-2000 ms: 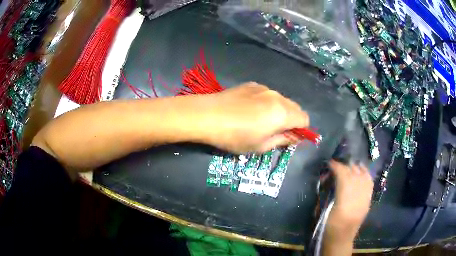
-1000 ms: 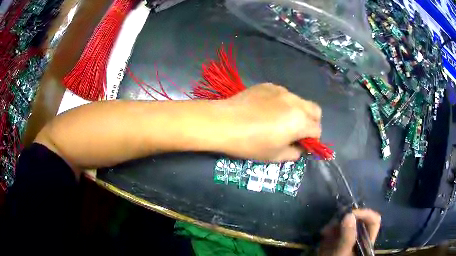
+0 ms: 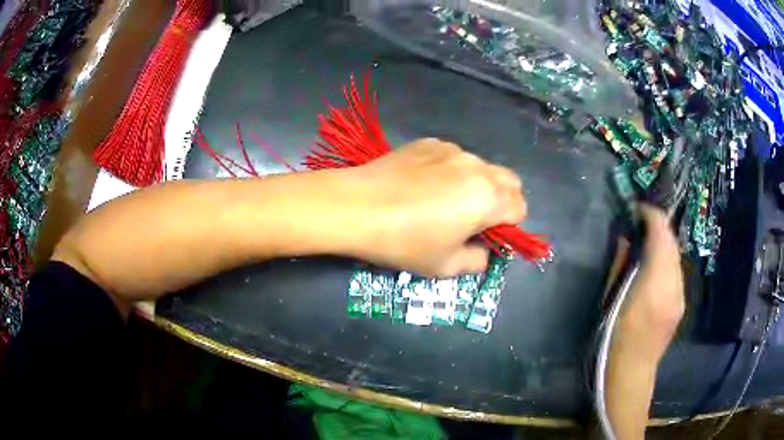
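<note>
My left hand (image 3: pixel 447 210) is closed around a bundle of red lead wires (image 3: pixel 524 242). Their tips stick out at the right of the fist and their long ends fan out behind it (image 3: pixel 352 129). A row of small green circuit boards (image 3: pixel 421 298) lies just below the fist; its upper edge is partly hidden by the hand. My right hand (image 3: pixel 658 279) is at the lower left edge of the loose board pile (image 3: pixel 679 94). It holds the dark soldering iron, whose pale cord (image 3: pixel 604 344) runs down beside the wrist. Its fingertips and the iron tip are blurred.
A thick spare red wire bundle (image 3: pixel 155 103) lies on white paper at left. Beyond it is a box of green boards and red wires (image 3: pixel 30 189). A clear plastic bag (image 3: pixel 516 56) with boards is at the top. A black device (image 3: pixel 748 284) stands at right.
My right hand has moved from the lower right table area up to the board pile, taking the iron away from the wire tips. My left fist has shifted slightly left in view, still holding the wires.
</note>
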